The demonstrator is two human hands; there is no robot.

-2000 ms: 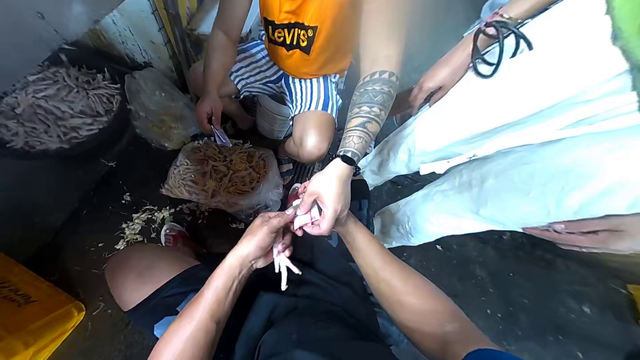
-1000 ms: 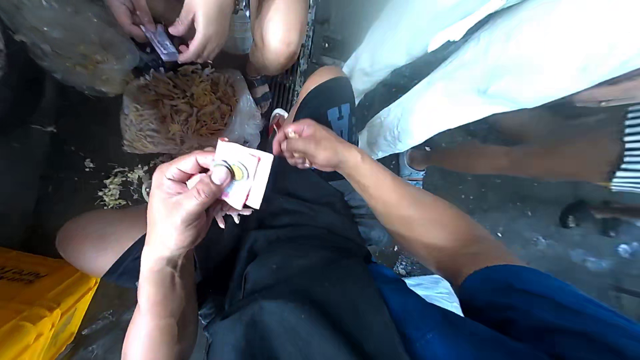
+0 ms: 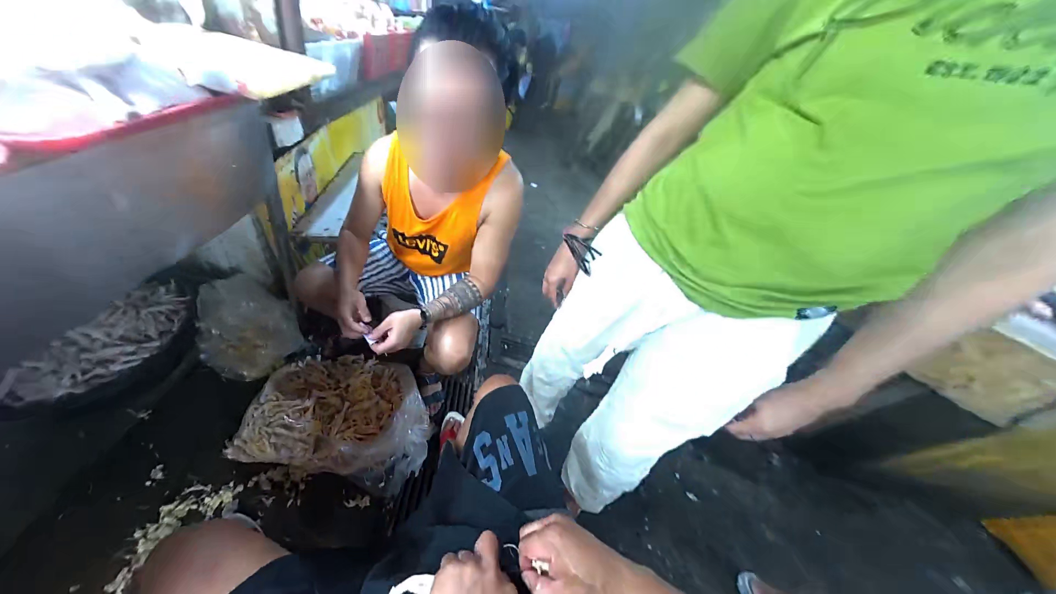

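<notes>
At the bottom edge of the head view, my left hand (image 3: pixel 472 571) has its fingers curled, its grip partly cut off by the frame. A white item (image 3: pixel 412 585), not clear in kind, lies at its outer side. Close beside it, my right hand (image 3: pixel 569 561) pinches a small pale piece (image 3: pixel 540 567). A thin pale strand shows between the hands. Both are over my dark clothing. Beyond them stands a clear plastic bag of chicken feet (image 3: pixel 346 404), some pale, some browned. No hand touches that bag.
A person in an orange top (image 3: pixel 437 223) squats behind the bag, holding a small paper-like item. Another person in white trousers (image 3: pixel 652 396) stands at right. At left are a dark basin of chicken feet (image 3: pixel 107 338), another plastic bag (image 3: pixel 247 326) and pale floor scraps (image 3: pixel 177 511).
The view has tilted up. My hands have come close together; the square card or packet seen in my left hand is no longer visible. The squatting person's hand has withdrawn from mine since the oldest frame.
</notes>
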